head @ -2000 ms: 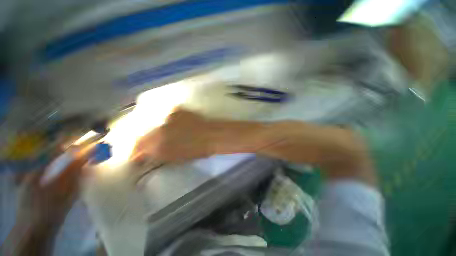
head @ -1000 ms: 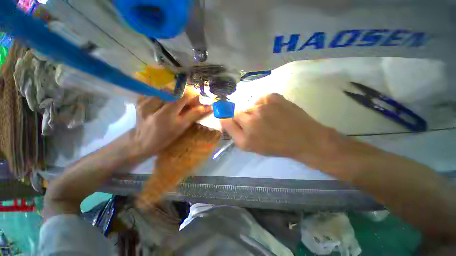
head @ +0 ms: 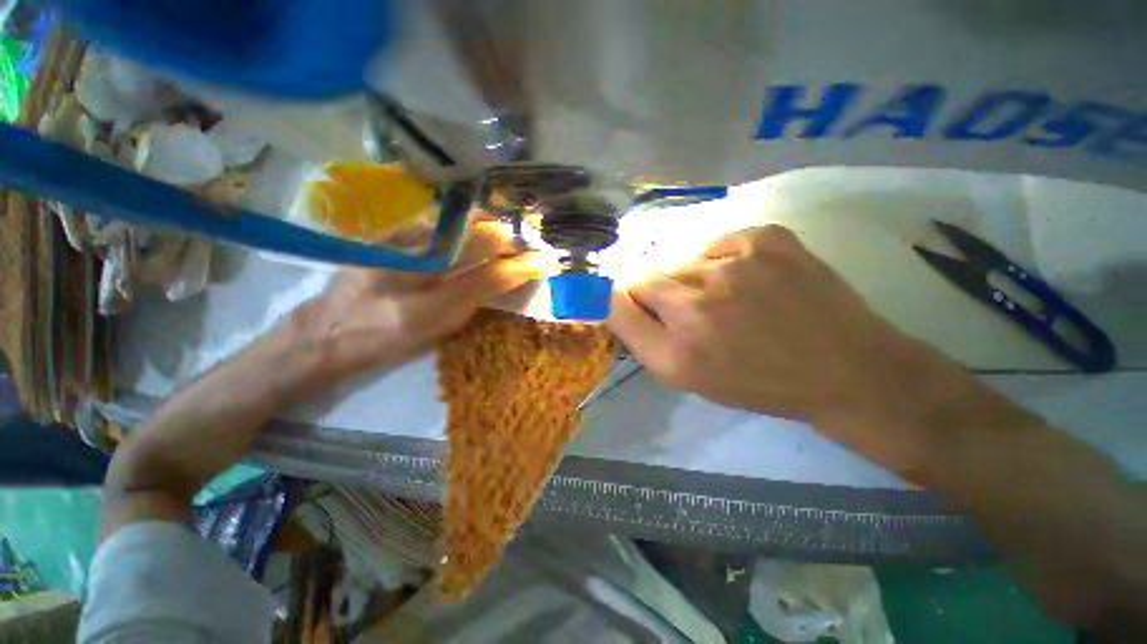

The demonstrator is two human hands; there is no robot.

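A rust-brown textured panel (head: pixel 509 434) lies under the sewing machine head (head: pixel 654 88) and hangs over the table's front edge, its tip pointing down. My left hand (head: pixel 390 296) holds its upper left part near the needle area, fingers beside the blue cap (head: pixel 581 297). My right hand (head: pixel 742 315) is at the panel's upper right, with thin silver points (head: pixel 610 381) sticking out below its fingers. Bright glare hides the needle and the fingertips.
Blue-handled thread snips (head: pixel 1021 299) lie on the right. A yellow lump (head: pixel 365 199) and a blue bar (head: pixel 227 220) are left of the needle area. Brown panels (head: pixel 38 289) and pale pieces (head: pixel 164 164) are piled at far left. A grey ruler strip (head: pixel 755 513) lines the front edge.
The view has steadied and shifted. The brown panel, blurred a second ago, now hangs sharper and more upright. Both hands remain beside the needle area.
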